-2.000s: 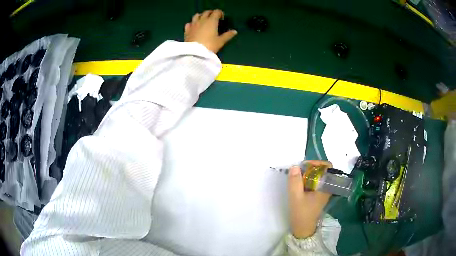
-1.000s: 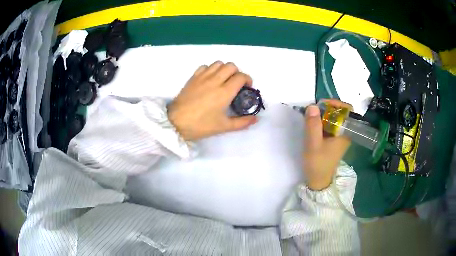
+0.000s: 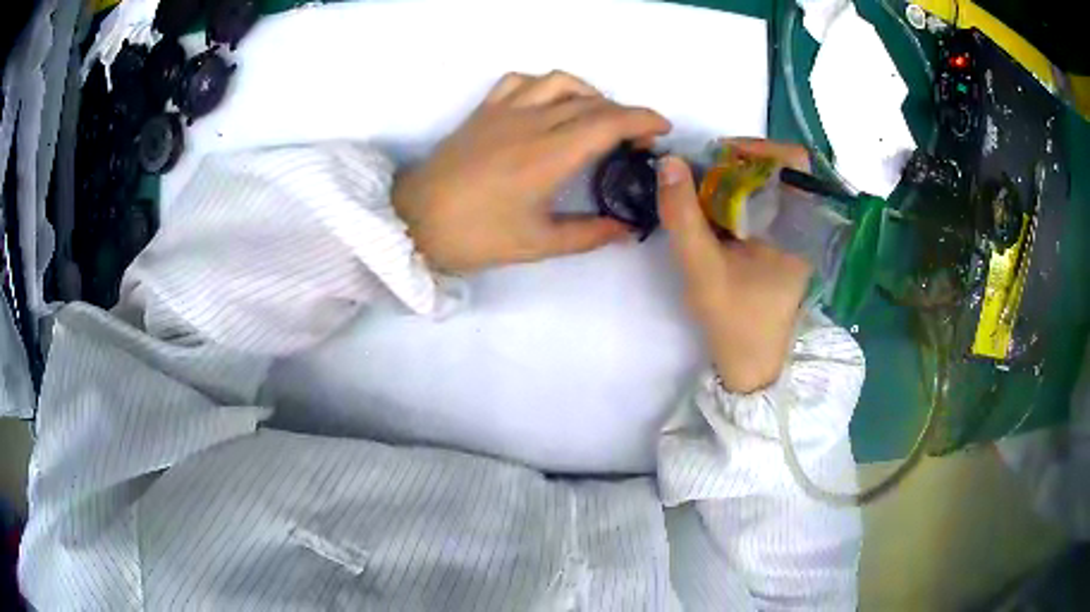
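Note:
My left hand (image 3: 502,179) holds a black round part (image 3: 626,189) between thumb and fingers above the white work sheet (image 3: 526,371). My right hand (image 3: 743,281) holds the dispensing syringe by its yellow-amber band (image 3: 738,195), close against the right side of the part. The syringe's clear barrel (image 3: 803,230) points right and ends in a bright green adapter (image 3: 863,254). The needle tip is hidden by the right thumb and the part. The syringe is slightly blurred.
A pile of black parts (image 3: 161,141) with a crumpled wipe (image 3: 120,34) lies at the left. At the right are a white wipe (image 3: 858,102), a black dispensing controller (image 3: 1026,203) with a red light, and a clear hose (image 3: 918,445) looping down. A pale parts tray (image 3: 22,239) is at the far left edge.
My left hand first came back from the conveyor with a black part. Since then it has moved slightly right, and the syringe has come up against the part. The view has tilted down.

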